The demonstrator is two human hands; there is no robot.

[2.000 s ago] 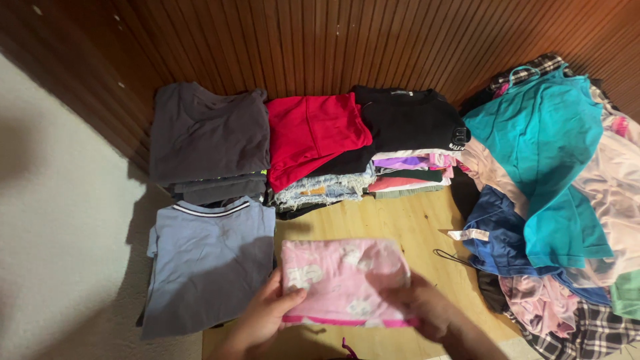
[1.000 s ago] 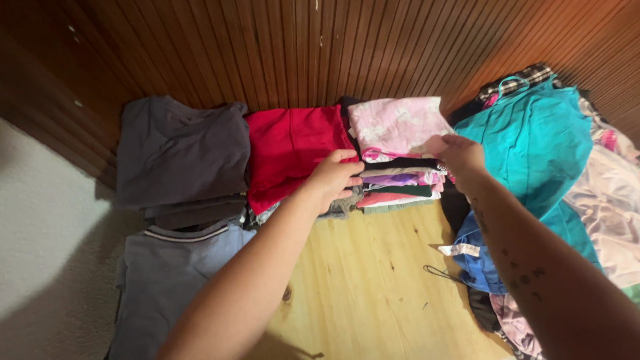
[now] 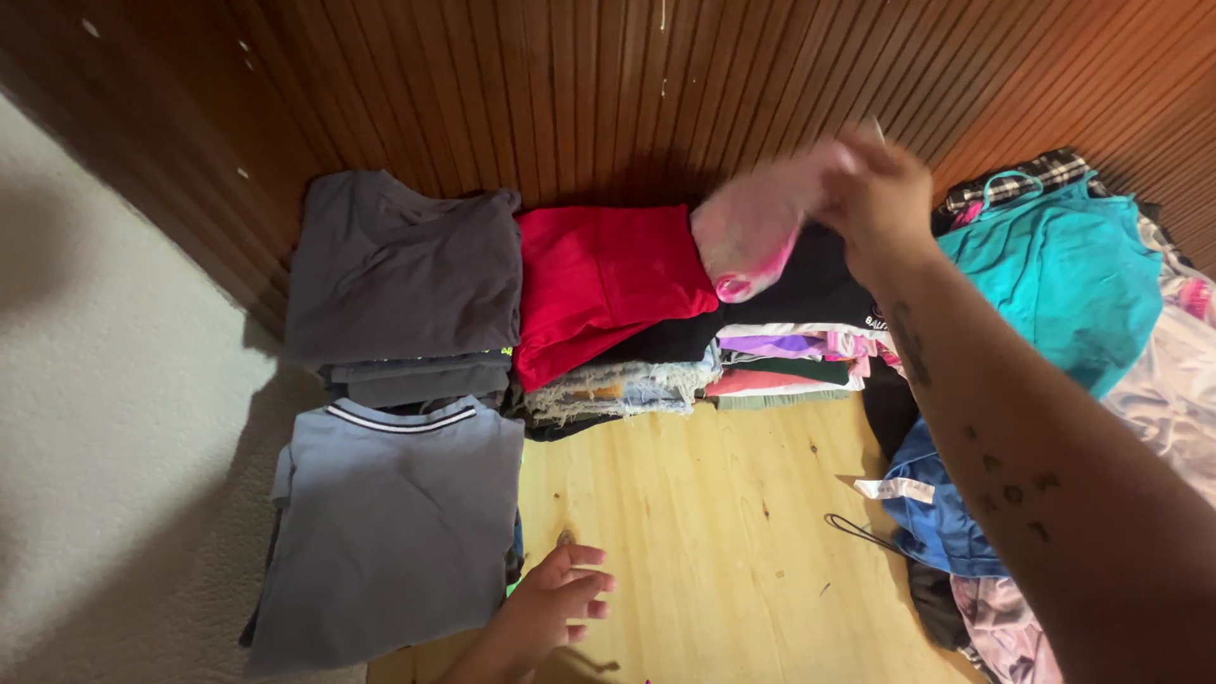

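My right hand (image 3: 879, 195) grips one end of a pink patterned folded garment (image 3: 755, 223), lifted above the stack at the right, its other end hanging beside the red garment (image 3: 608, 275). Under it a black garment (image 3: 807, 285) tops a stack of folded clothes (image 3: 784, 366) in purple, green, coral and white. My left hand (image 3: 565, 594) is low in the view, over the wooden surface, fingers spread and holding nothing. Frayed denim (image 3: 617, 385) lies below the red garment. A dark grey shirt (image 3: 408, 271) and a blue-grey shirt with a striped collar (image 3: 389, 532) top stacks at the left.
A loose heap with a teal top (image 3: 1054, 275), a blue garment with a white tag (image 3: 940, 513) and pale pink satin-like cloth (image 3: 1173, 380) lies at the right. Ribbed wooden panelling (image 3: 608, 104) stands behind the stacks. A pale wall (image 3: 123, 380) is at the left.
The pink garment went from both hands onto the right stack, and is now partly lifted off it by my right hand. My left hand has let go and drawn back toward the bottom.
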